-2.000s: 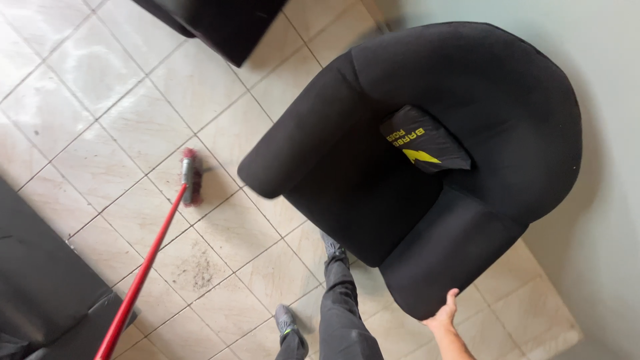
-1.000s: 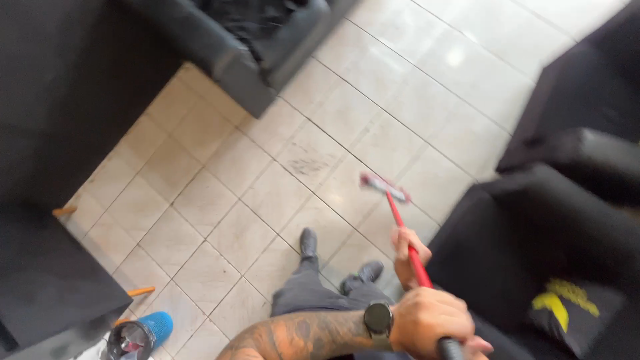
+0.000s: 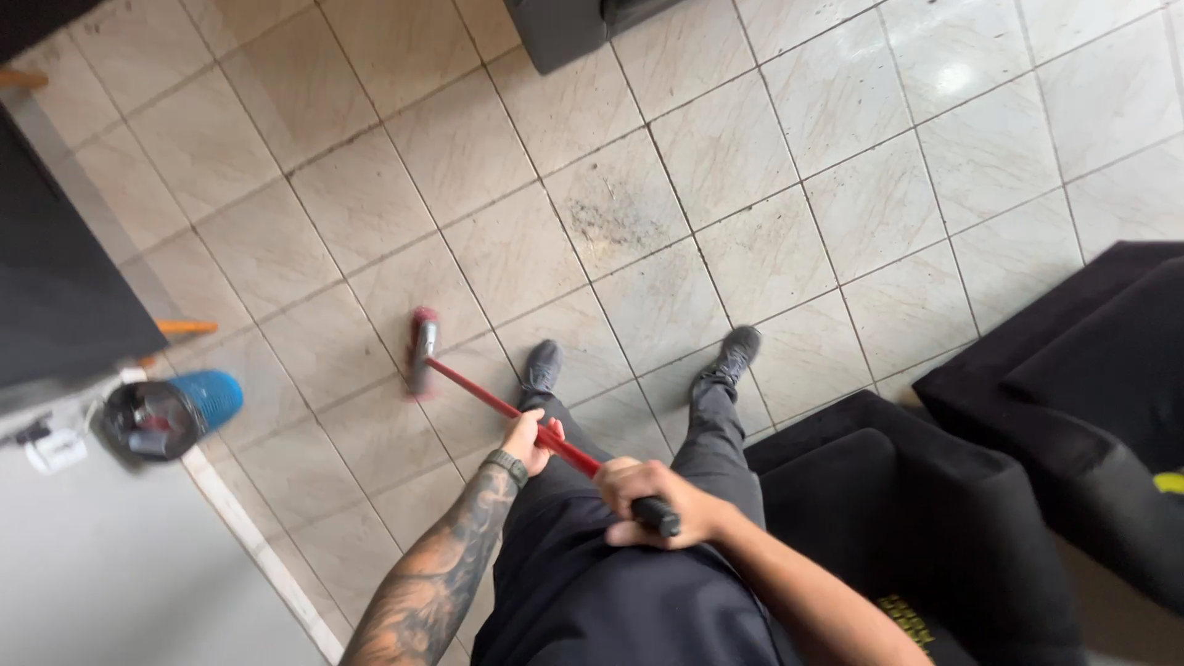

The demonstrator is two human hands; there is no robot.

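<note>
Both hands are on the red pole of a push broom (image 3: 481, 398), which slants from my waist down and left to the floor. My left hand (image 3: 532, 444), below a wristwatch (image 3: 506, 467), grips the pole partway down. Near the black grip end, my right hand (image 3: 652, 499) is wrapped around the pole. The broom head (image 3: 424, 353), grey with reddish bristles, is over the tiles left of my shoes and looks blurred. A patch of dark debris (image 3: 615, 217) lies on the tiled floor (image 3: 499, 240) beyond my feet.
Black armchairs (image 3: 925, 499) stand at the lower right. A blue basket-like bin (image 3: 217, 400) with things in it is at the left, by a white-edged wall (image 3: 268, 555) and dark furniture (image 3: 65, 250). A grey seat corner (image 3: 555, 32) juts in at the top.
My right hand, on a black armchair two seconds ago, now grips the pole. The broom head has moved to the left of my feet. The view has swung widely.
</note>
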